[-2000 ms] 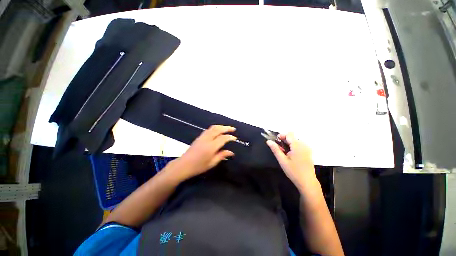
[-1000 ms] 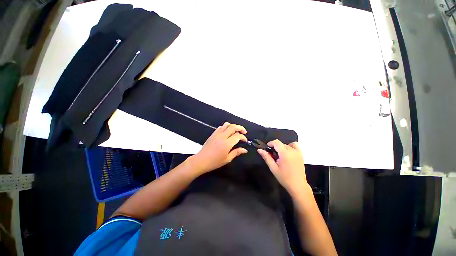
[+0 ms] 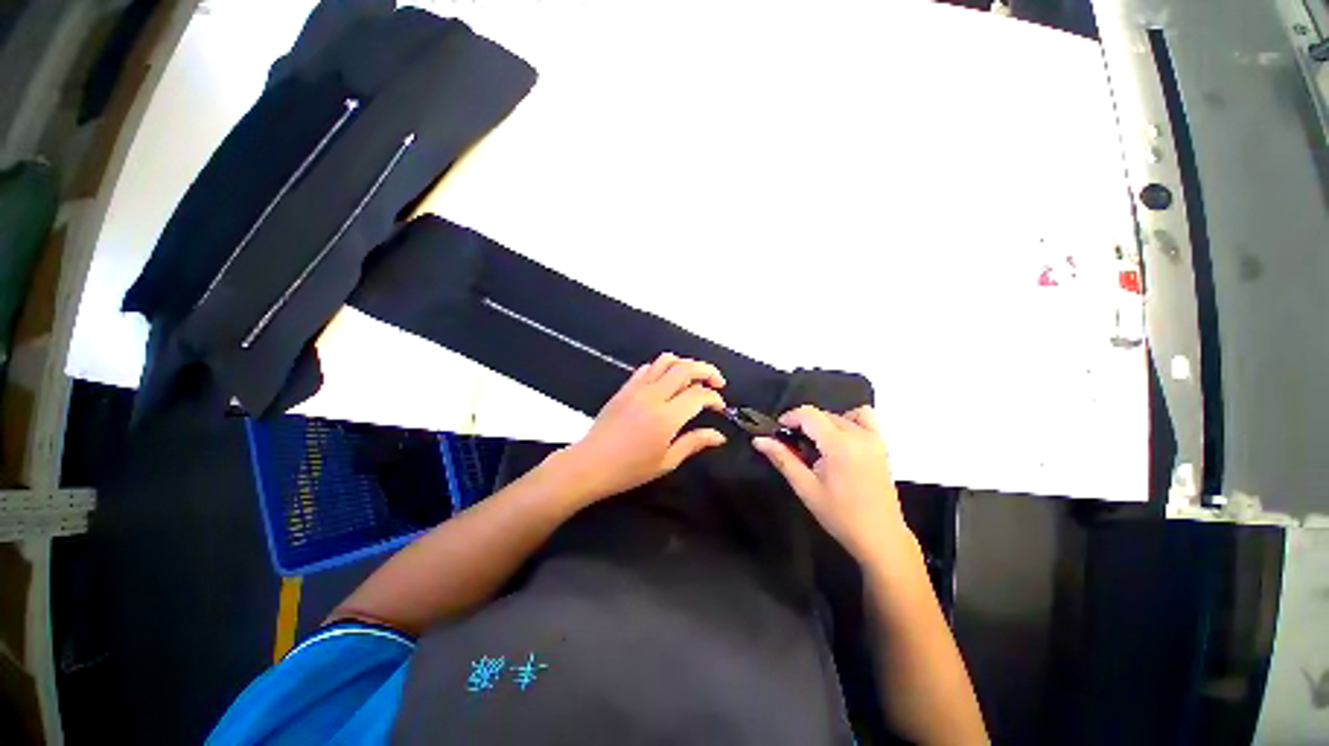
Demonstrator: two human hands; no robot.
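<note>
A black zippered panel [image 3: 547,299] lies slanting across the white table, its left end against the stacked panels and its right end beside my right hand. Its pale zipper line runs under the fingers of my left hand [image 3: 653,426], which grips the panel near the zipper end. My right hand [image 3: 825,459] holds small dark snips [image 3: 757,421], their blades pointing left at the zipper end, close to my left fingertips. The handles are mostly hidden by the fingers.
Stacked black panels [image 3: 328,190] with two zipper lines lie at the table's left. A blue plastic basket [image 3: 354,555] stands below the front edge. The white table [image 3: 816,175] has small red marks at right. A grey metal-edged surface [image 3: 1265,292] is beyond its right edge.
Since two seconds ago, my right hand has moved slightly left and brought the snips to the zipper end. My left hand has moved right along the zipper. The panel's right end now shows folded up.
</note>
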